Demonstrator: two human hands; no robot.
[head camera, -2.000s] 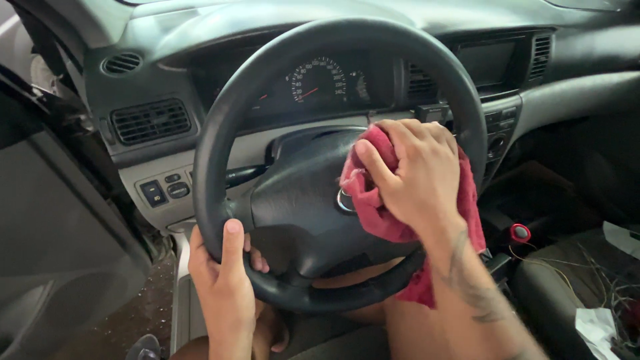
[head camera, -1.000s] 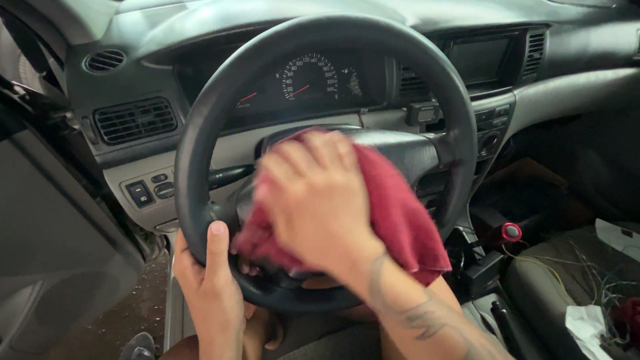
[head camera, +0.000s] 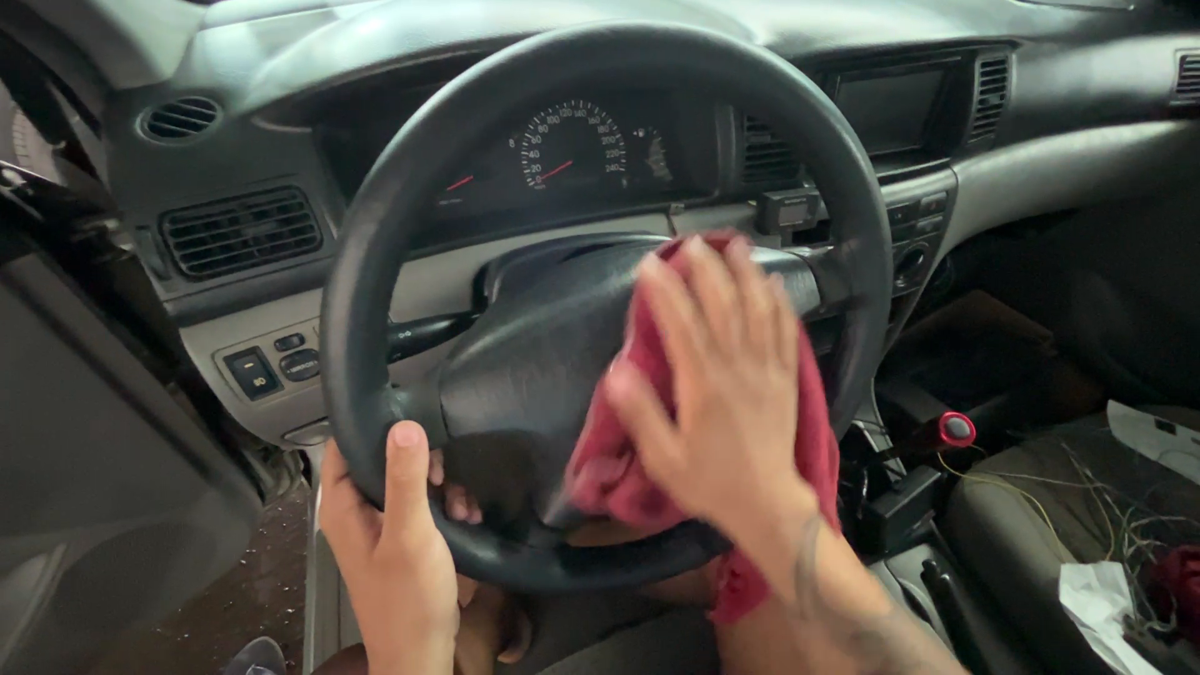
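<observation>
My left hand (head camera: 403, 525) grips the lower left rim of a black car steering wheel (head camera: 361, 291), its thumb lying along the front. My right hand (head camera: 722, 394), blurred, lies spread over a red cloth (head camera: 619, 469) against the right part of the wheel's center pad (head camera: 534, 366). The cloth hangs down past the lower rim. Fingers extended, the right hand presses flat rather than closing round the cloth. What lies beneath the cloth is hidden.
Behind the wheel is the instrument cluster (head camera: 572, 150), with a stalk (head camera: 431, 333) at the left. A gear lever with a red knob (head camera: 956, 429) stands to the right. Loose thin wires (head camera: 1106, 506) and white paper (head camera: 1097, 600) lie on the passenger seat (head camera: 994, 516). The door (head camera: 103, 450) is at the left.
My right hand and the red cloth have moved from the pad's lower left part, where they were one second ago, up and to the right. My left hand keeps its hold on the rim.
</observation>
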